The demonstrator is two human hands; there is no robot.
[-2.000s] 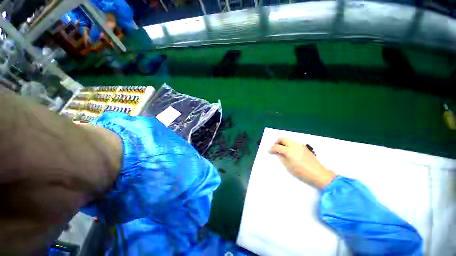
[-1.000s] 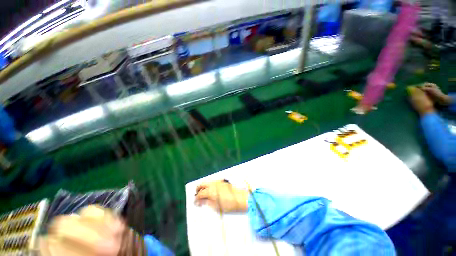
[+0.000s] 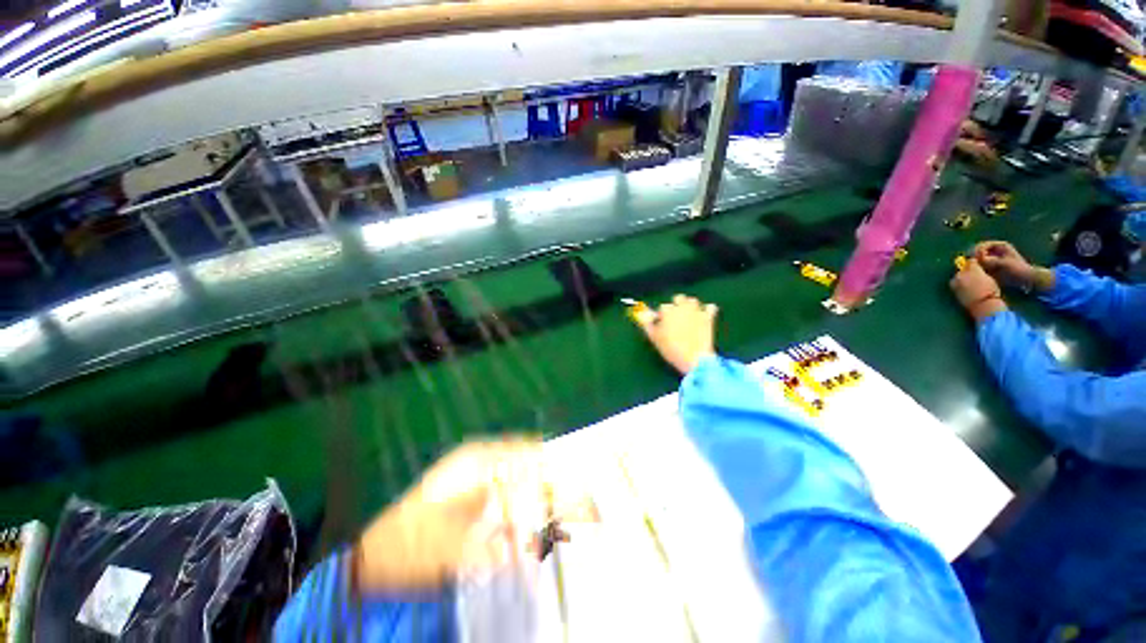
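Note:
My right hand (image 3: 681,329) reaches over the green belt, its fingertips closed on the near end of a yellow unit (image 3: 638,312). My left hand (image 3: 440,509), strongly blurred, is over the left part of the white board (image 3: 899,459). Small black parts (image 3: 549,538) show on the board by its fingers; whether it holds any cannot be told. Several yellow units with dark ends (image 3: 817,377) lie grouped at the board's far corner. A shiny black parts bag (image 3: 189,565) with a white label lies left of the board.
A pink-wrapped post (image 3: 907,189) stands beyond the board's far corner. Another yellow unit (image 3: 814,273) lies on the belt (image 3: 503,358) left of it. A filled tray (image 3: 25,584) is cut off at the left edge. Another worker's hands (image 3: 987,279) are at the right. A raised shelf crosses above.
The view has turned and shifted. My right hand has left the board and reached out to the yellow unit on the belt. My left hand has moved from the bag to over the board.

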